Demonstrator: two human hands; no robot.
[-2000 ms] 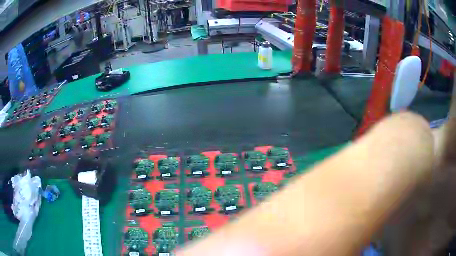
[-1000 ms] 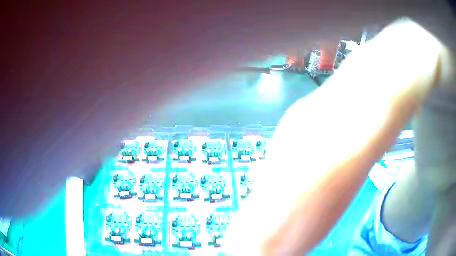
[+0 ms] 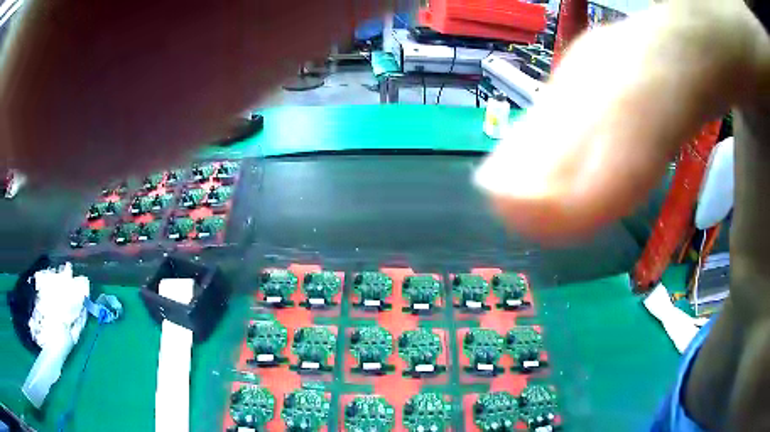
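A blister tray [image 3: 400,320] with red pockets lies on the green mat, low centre. It holds rows of paired green circuit boards [image 3: 371,345], many with small white labels. The bottom row is cut by the picture's edge. My right hand [image 3: 591,135] is large and blurred at upper right, raised beyond and above the tray; its grip cannot be made out. A dark, blurred shape, apparently my left hand [image 3: 160,84], fills the upper left very near the camera; its fingers are unclear. A white label strip [image 3: 174,380] runs from a small black box [image 3: 203,291] left of the tray.
A second filled tray [image 3: 160,202] sits on the dark belt [image 3: 371,198] at left. White crumpled cloth [image 3: 57,308] and a blue cord [image 3: 105,309] lie at lower left. A bottle [image 3: 496,118] stands on the far mat. A red-wrapped post [image 3: 680,207] and white panel [image 3: 716,186] are at right.
My right hand and arm have moved up, uncovering the tray's right side. The dark shape at left appeared one second ago and now covers less. The washed-out brightness has eased.
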